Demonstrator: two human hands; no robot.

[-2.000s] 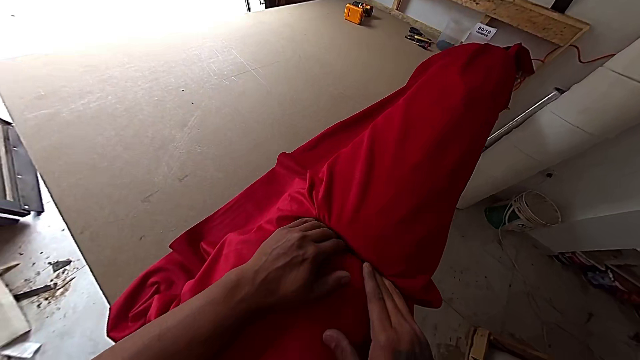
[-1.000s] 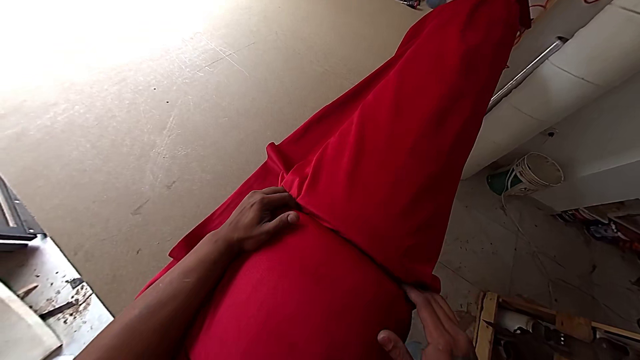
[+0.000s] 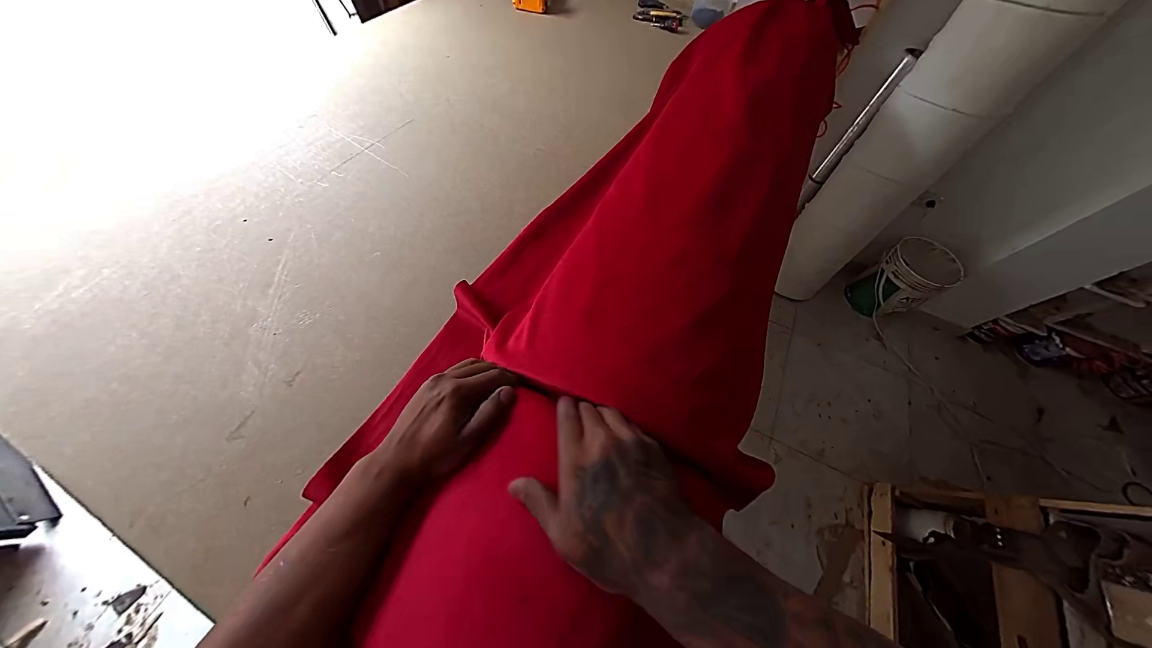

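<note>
Red fabric [image 3: 666, 270] covers a long, bulky form that runs from the bottom of the view to the upper right, along the edge of a worktable [image 3: 360, 234]. A fold crosses the fabric near the middle. My left hand [image 3: 450, 414] lies on the fabric with its fingertips at the left part of this fold. Beside it, my right hand [image 3: 612, 486] presses flat, its fingertips tucked at the fold and its thumb apart. What lies under the fabric is hidden.
An orange tool [image 3: 531, 4] and several hand tools [image 3: 660, 16] sit on the table's far side. White cylinders [image 3: 864, 162] and a metal tube [image 3: 859, 126] stand at the right. A bucket [image 3: 927, 265] and a wooden crate [image 3: 882, 567] are on the floor.
My right hand has moved left along the fold from the fabric's right edge, and now lies near my left hand. The fabric below the fold looks smoother than two seconds ago.
</note>
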